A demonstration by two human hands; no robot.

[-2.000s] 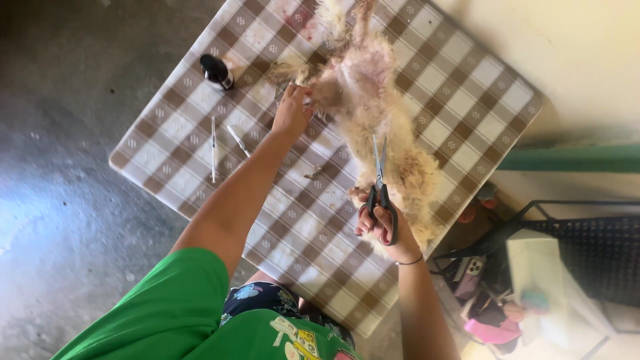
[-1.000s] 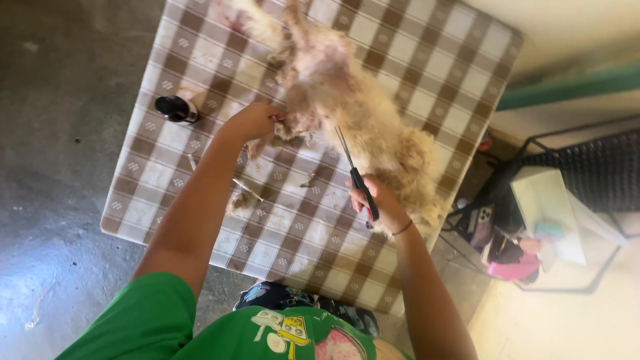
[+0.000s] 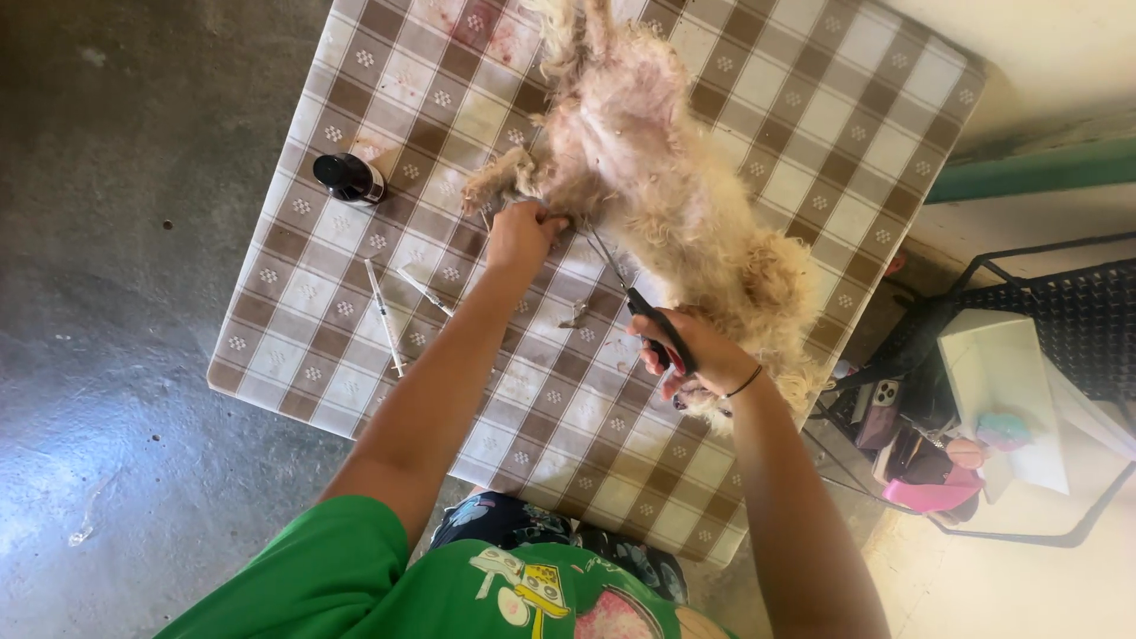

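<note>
A curly cream-coloured dog (image 3: 692, 186) lies on its back on a table with a checked cloth (image 3: 781, 106), its head toward the near side by my right wrist. My left hand (image 3: 524, 232) is closed on matted fur at one of its legs; the exact hold is partly hidden by my fingers. In my right hand (image 3: 679, 351) is a pair of scissors (image 3: 657, 324) with black and red handles, the slim blades pointing up-left, their tips beside the fur near my left fingers. A small tuft of fur (image 3: 574, 314) lies on the cloth between my arms.
A dark bottle (image 3: 350, 178) stands near the table's left edge. Two syringes, one (image 3: 385, 318) whole in view and another (image 3: 426, 291) partly behind my left forearm, lie below it. Reddish stains mark the cloth at the top. Right of the table, a black chair (image 3: 1065, 311) holds a box (image 3: 1003, 382), a phone and a pink item.
My right hand has moved the scissors from beside the dog's chest to the fur by my left hand. My left hand stays at the leg.
</note>
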